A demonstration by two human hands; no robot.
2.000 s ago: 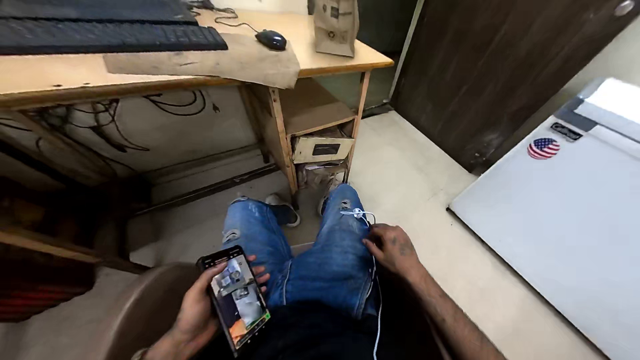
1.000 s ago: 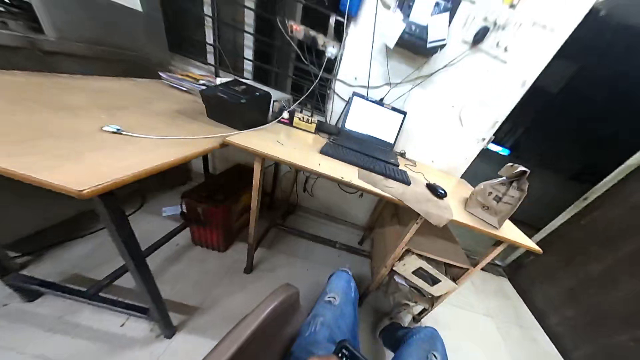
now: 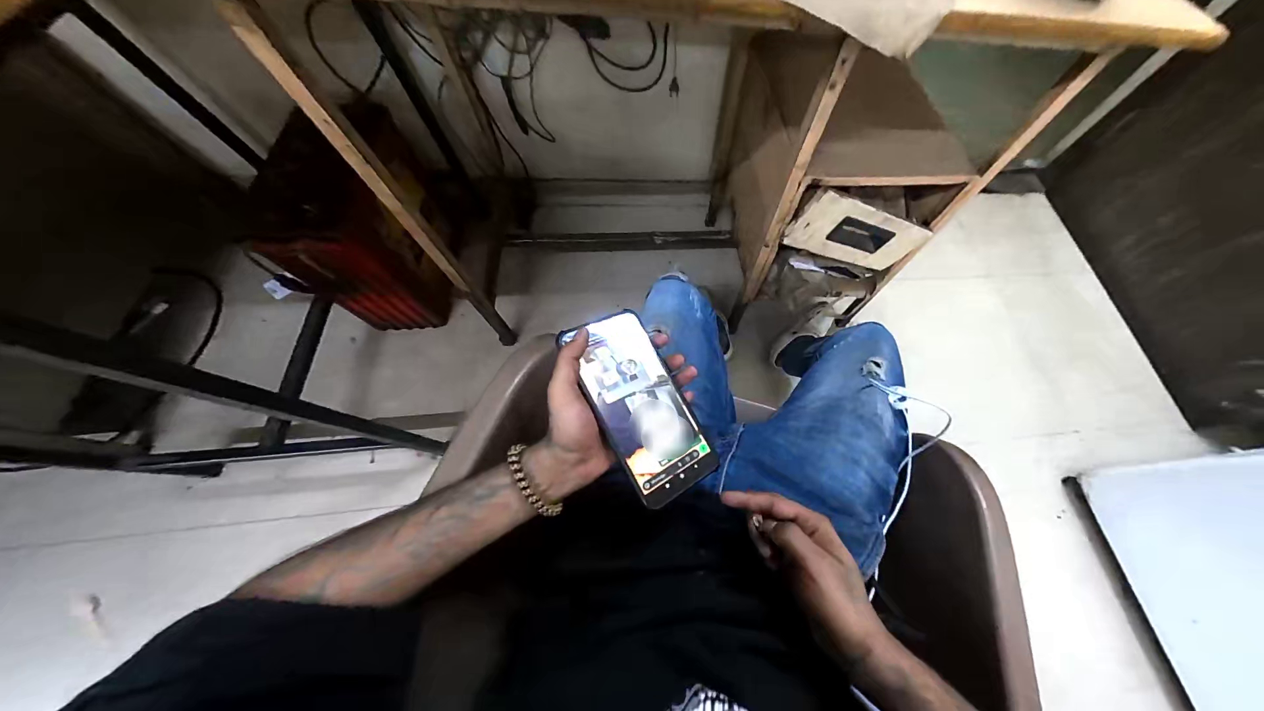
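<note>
My left hand holds a smartphone with its screen lit and facing up, the thumb along its left edge and the fingers showing past its right edge. A chain bracelet is on that wrist. Right of the phone's lower end is my right hand, the index finger pointing left and the other fingers curled; whether anything small is between them cannot be told. A thin white cable lies over the right knee of my blue jeans and runs down beside the thigh.
I sit in a brown plastic chair. Ahead stands a wooden desk with slanted legs, hanging cables and a shelf unit holding a cardboard box. A red case and a black metal frame are at left, a white panel at right.
The view has swung up to the desk and back down. Compared with two seconds ago, my right hand has left the cable at the right knee and is nearer the phone. My left hand still holds the phone.
</note>
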